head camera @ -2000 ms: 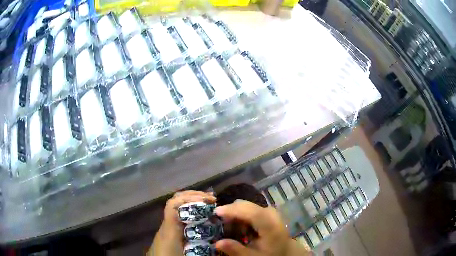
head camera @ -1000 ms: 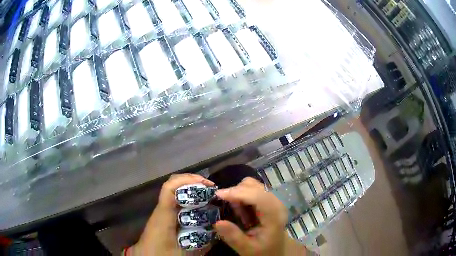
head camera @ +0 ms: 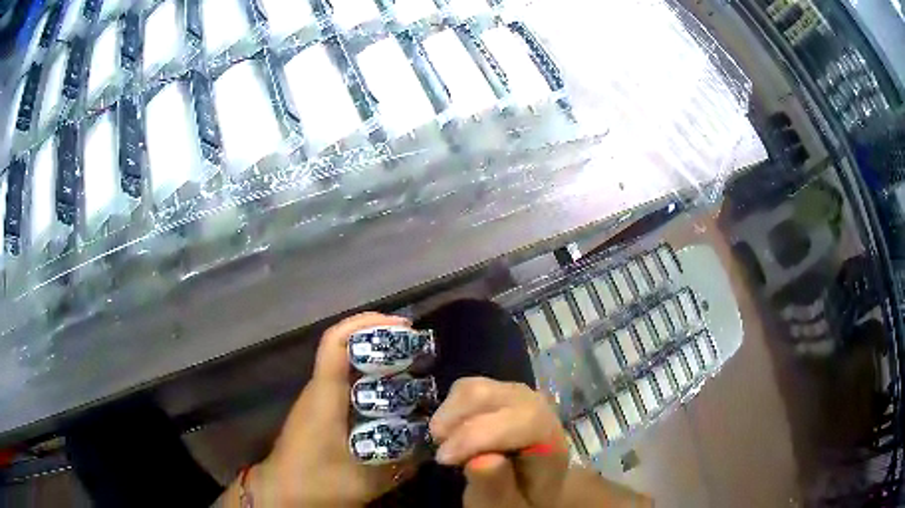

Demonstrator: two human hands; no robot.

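Note:
My left hand [head camera: 332, 417] holds three device units [head camera: 390, 396] in a column, their oval ends facing the camera with dark, silvery circuit detail showing. The hand wraps their left side; their lengths are mostly hidden. My right hand [head camera: 501, 432] is just right of the lowest unit, with thumb and fingers bent together. Its fingertips are close to that unit's right end; contact is unclear. Small red-orange streaks show at its fingers, too blurred to tell whether they are a tool.
A clear blister tray [head camera: 288, 189] of white units with black side strips lies on the bench [head camera: 298, 288]. Shiny clear plastic [head camera: 685, 99] lies at the bench's right. A lower tray of units [head camera: 571, 372] is on a pale support [head camera: 727, 298] right of my hands. Brown floor lies beyond.
The view has shifted, so the bench tray sits higher. The three units now sit higher in the picture. My right hand has moved from the upper units down beside the lowest, its fingers closer together.

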